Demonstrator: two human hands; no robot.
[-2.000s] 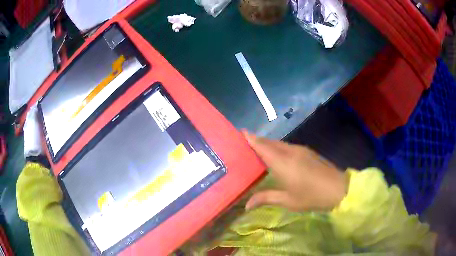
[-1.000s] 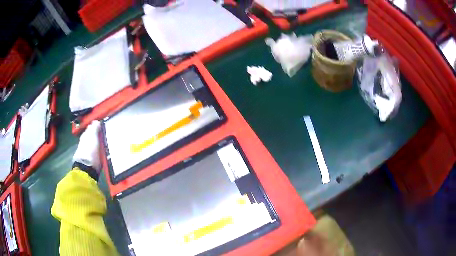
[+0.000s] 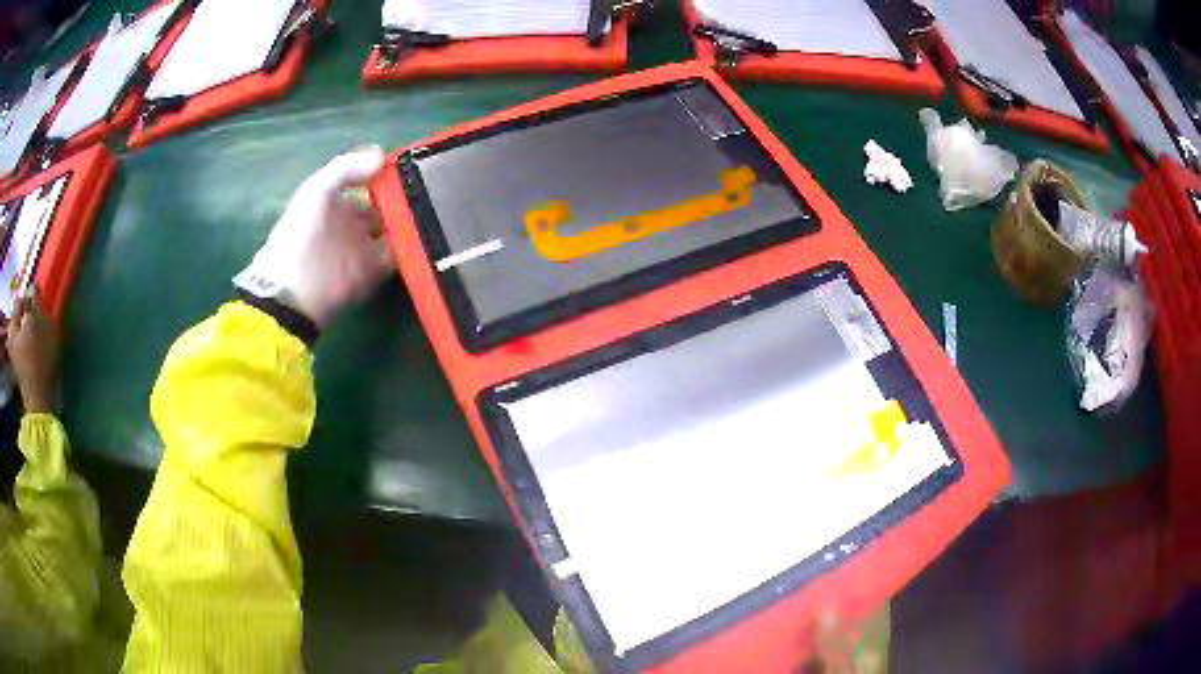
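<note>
A red foam tray (image 3: 909, 290) lies slanted before me, its near end past the bench edge. It holds two display panels: the far panel (image 3: 593, 165) has an orange flex cable (image 3: 639, 233); the near panel (image 3: 711, 461) shows bright glare and a yellow-orange patch at its right. My left hand (image 3: 329, 240), in a white glove, grips the tray's upper left edge, fingers partly hidden. My right hand (image 3: 836, 641) is small and blurred at the tray's near edge, mostly cut off, with a thumb seeming to hold the rim.
Right of the tray are a metal strip (image 3: 950, 333), white scraps (image 3: 886, 166), a clear bag (image 3: 1109, 336), and a brown tape roll (image 3: 1025, 244) with a tube inside. Clamped units (image 3: 494, 59) line the back. Another person's hand (image 3: 32, 349) is at far left.
The view has swung left. The tray has turned and appears further right in the picture, partly covering the metal strip's place. My left hand still holds the tray's left edge.
</note>
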